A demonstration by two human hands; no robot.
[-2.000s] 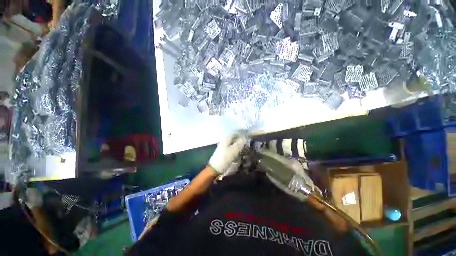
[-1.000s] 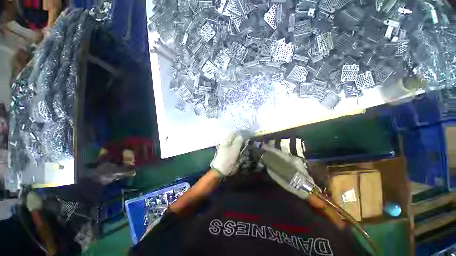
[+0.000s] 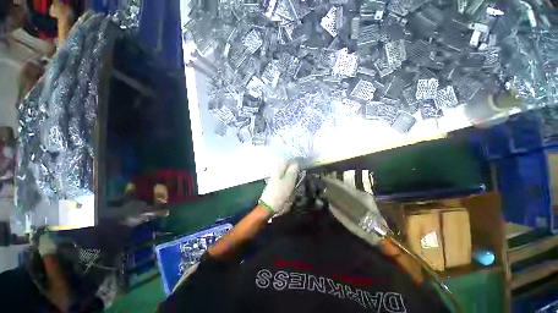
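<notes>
My left hand [image 3: 281, 188], in a white knit glove with a green-edged cuff, is closed around a small grey metal part [image 3: 301, 185] just off the table's near edge. The part is dark, blurred and mostly hidden by my fingers. My right hand [image 3: 366, 225], also gloved, is wrapped around a thick grey power tool [image 3: 344, 200]. The tool's dark front points left at the part; I cannot tell if they touch. A thin hose [image 3: 422, 263] runs from its rear. A heap of grey metal parts [image 3: 367, 90] and fine bright bits [image 3: 300, 116] lie on the white table [image 3: 226, 165].
A blue crate [image 3: 161, 267] with grey parts is beside my left forearm. An open carton [image 3: 487, 226] with brown boxes is at lower right. A pale cylinder [image 3: 483, 110] lies at the table's right edge. Another person's gloved hand [image 3: 46, 246] is at lower left, below a neighbouring table [image 3: 73, 211].
Both hands stay in nearly the same place, with the tool still at the part. The hose behind the tool has shifted slightly. The other person's hand at lower left has moved a little.
</notes>
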